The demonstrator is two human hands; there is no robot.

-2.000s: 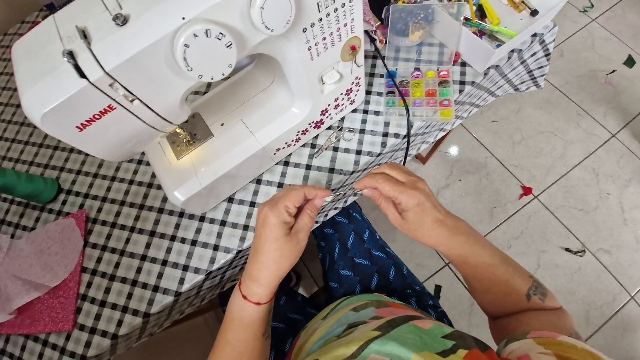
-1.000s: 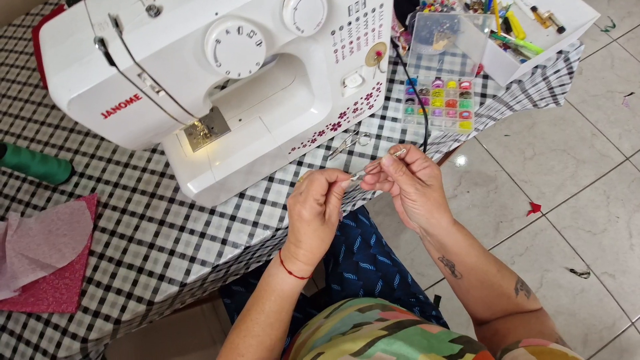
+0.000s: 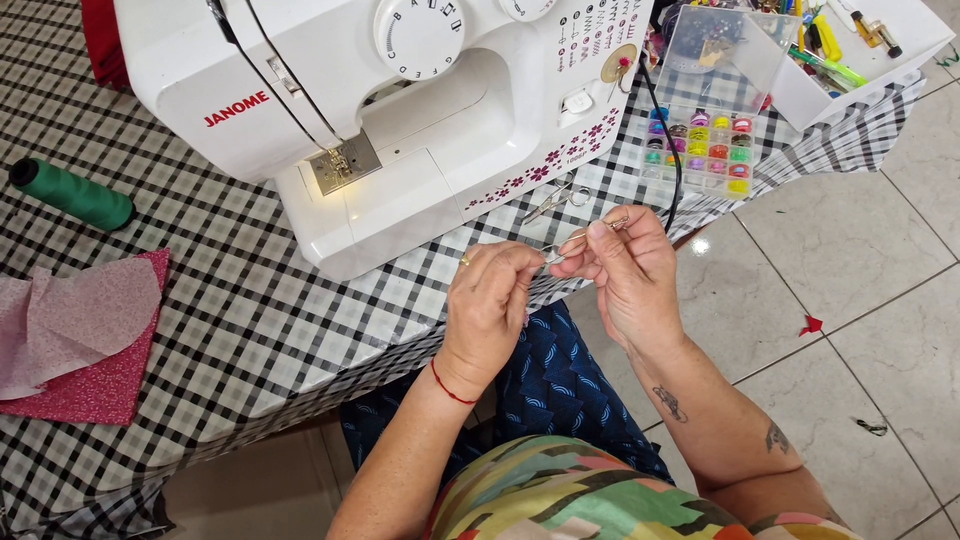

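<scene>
My left hand [image 3: 491,300] and my right hand [image 3: 626,270] meet in front of the table edge, over my lap. Between my right thumb and fingers is a thin metal pin-like tool [image 3: 616,223], its narrow shaft pointing toward my left fingertips. My left fingers pinch something small and pale at the shaft's end, mostly hidden. Just beyond my hands, small metal scissors [image 3: 556,201] lie on the checkered tablecloth. The white Janome sewing machine [image 3: 480,180] stands behind them with its lamp lit.
A clear bobbin case [image 3: 697,154] with its lid raised lies beside a black cable [image 3: 677,165]. At the upper right is a white tray [image 3: 817,112] of sewing tools. Green thread spool [image 3: 71,193] and pink fabric [image 3: 112,382] lie at left; red scrap [image 3: 810,325] is on the floor.
My fingers have shifted on the thin item. Its metal end shows above my right thumb now, whereas two seconds ago both hands pinched it at a lower angle.
</scene>
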